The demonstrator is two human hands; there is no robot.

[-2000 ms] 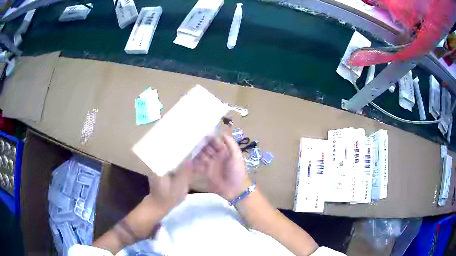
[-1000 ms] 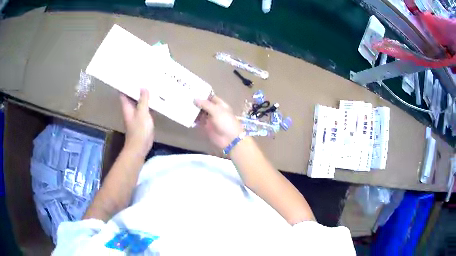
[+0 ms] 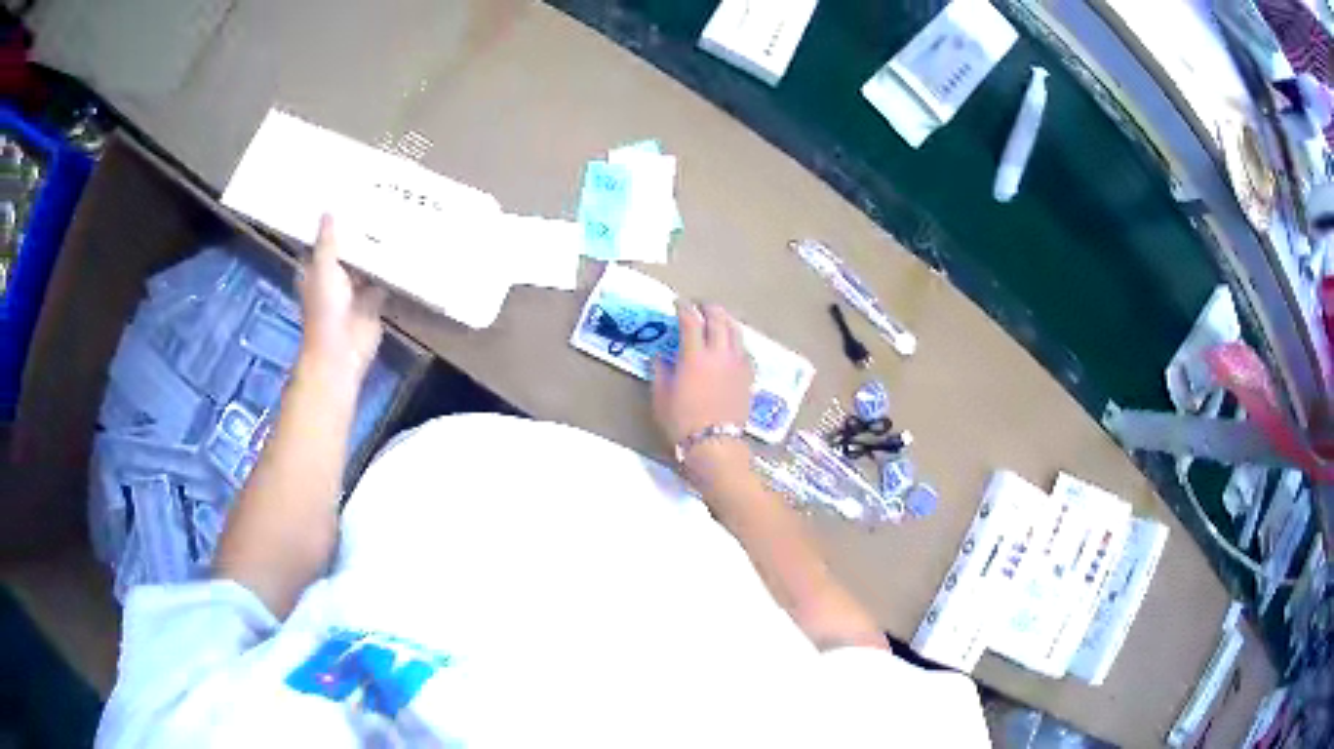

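Note:
My left hand (image 3: pixel 340 305) holds the white retail box (image 3: pixel 366 202) by its near long side, over the left of the bench. The end flap of the box points right and is open. My right hand (image 3: pixel 708 378) rests over the inner tray (image 3: pixel 775 378) with its fingers on it; the palm hides the tray's middle. A black coiled cable (image 3: pixel 632 337) lies in the tray's left part over light blue. The light-blue and white leaflets (image 3: pixel 629 205) lie just beyond the tray.
Bagged parts (image 3: pixel 852 296), a short black lead (image 3: pixel 849 337) and a small pile with another black cable (image 3: pixel 869 436) lie right of the tray. Finished boxes (image 3: pixel 1024 563) overlap at the right. Boxes lie on the green belt (image 3: pixel 863 176). Spare trays (image 3: pixel 190 424) fill a carton below left.
The box has moved lower left in the left hand, its flap now showing open. My right hand has left the box and is on an inner tray. The view has turned.

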